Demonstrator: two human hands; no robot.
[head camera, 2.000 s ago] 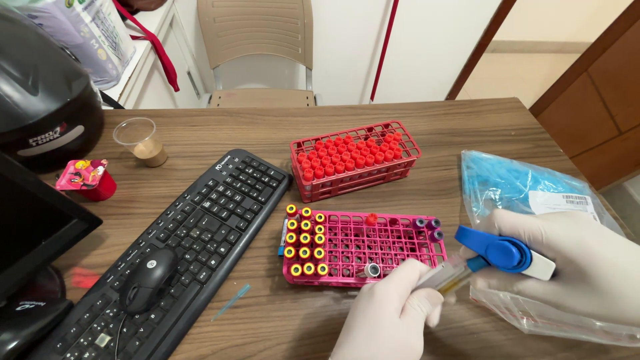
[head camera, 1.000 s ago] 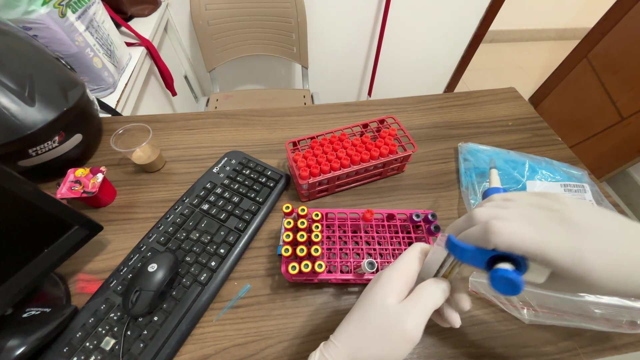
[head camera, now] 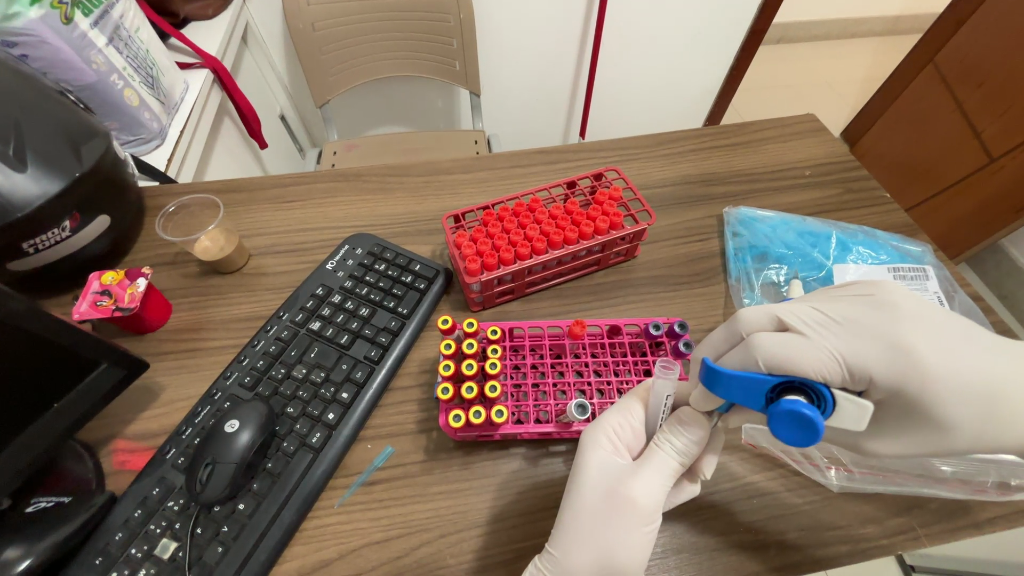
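Note:
My gloved left hand (head camera: 640, 472) is closed around an uncapped clear plastic tube (head camera: 662, 392) that bears writing. Touching its fingers from the right, my gloved right hand (head camera: 864, 360) grips a blue and white pipette (head camera: 796, 412); the pipette's lower end is hidden between the hands. Behind them stands a magenta test tube rack (head camera: 544, 432) with rows of yellow-capped tubes (head camera: 470, 368) at its left, a red-capped tube (head camera: 577, 330) at the back, several purple-capped tubes (head camera: 680, 330) at the right and a grey-topped tube (head camera: 578, 410) near the front.
A red rack (head camera: 552, 280) of red-capped tubes stands behind. A plastic bag of blue pipette tips (head camera: 808, 232) lies at right, partly under my right hand. At left are a keyboard (head camera: 320, 344), a mouse (head camera: 232, 448), a cup (head camera: 210, 240) and a helmet (head camera: 64, 184). A loose blue tip (head camera: 366, 475) lies in front.
The pipette has turned in my right hand since the oldest frame. The open mouth of the tube in my left hand now shows above my fingers.

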